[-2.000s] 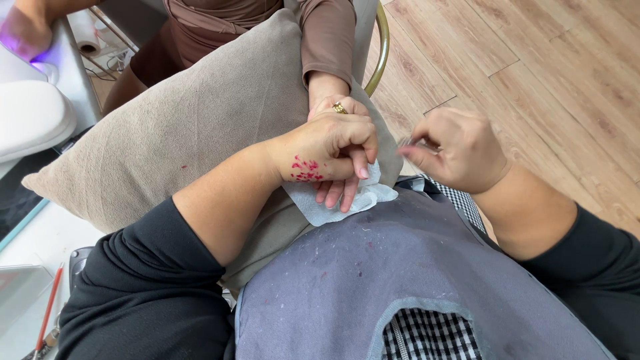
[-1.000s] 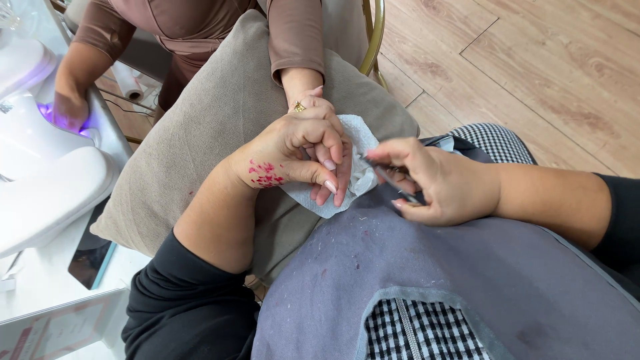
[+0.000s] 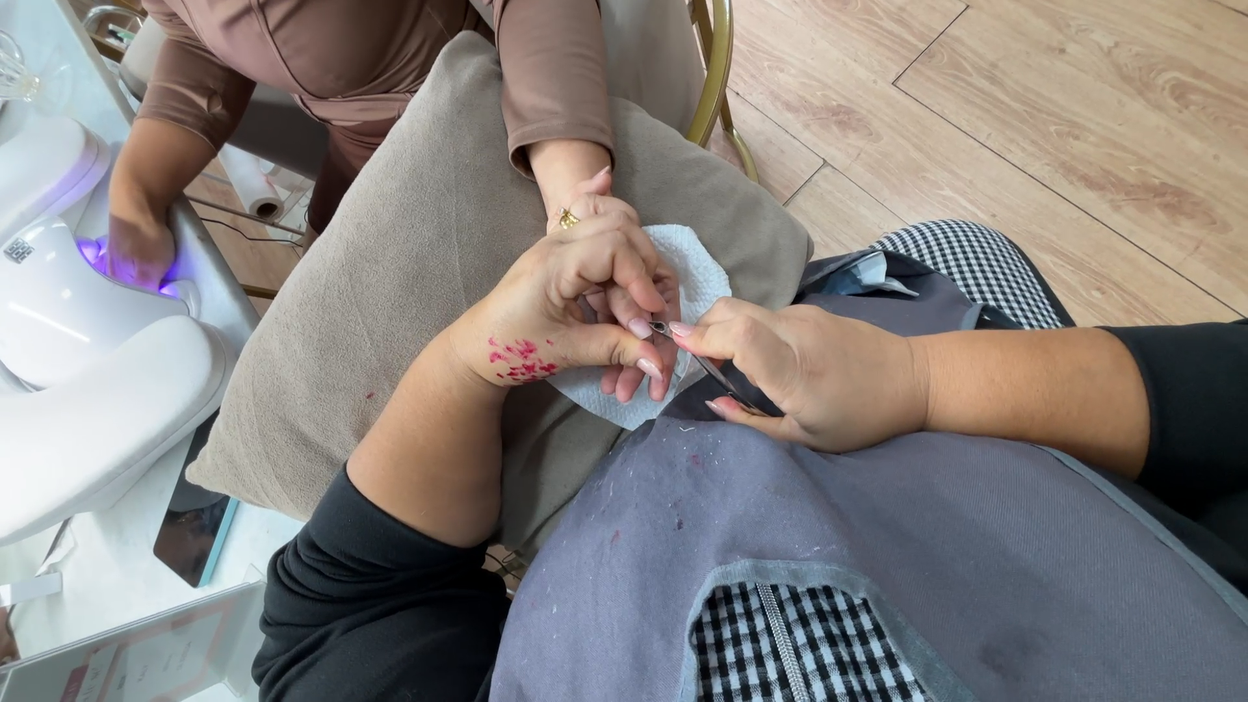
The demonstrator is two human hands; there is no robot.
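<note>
My left hand [image 3: 556, 312], with red smears near the wrist, is closed around the fingers of another person's hand [image 3: 629, 380], which wears a gold ring [image 3: 568, 218]. That hand rests over a white paper towel [image 3: 700, 268] on a beige cushion [image 3: 390, 234]. My right hand [image 3: 809, 375] grips a slim metal nipper-like tool [image 3: 717, 370]; its tip is at the fingertips by my left thumb. Whether the tip touches a nail is too small to tell.
The other person's second hand [image 3: 139, 249] is inside a white nail lamp [image 3: 88, 302] glowing purple. A dark tablet or phone [image 3: 193, 517] and a clear sign holder [image 3: 146, 648] are at the lower left. A gold chair frame [image 3: 715, 73] stands behind the cushion.
My right hand, apart from the other hand two seconds ago, has moved in to its fingertips with the tool. My left hand stays on the other person's hand. The view has shifted.
</note>
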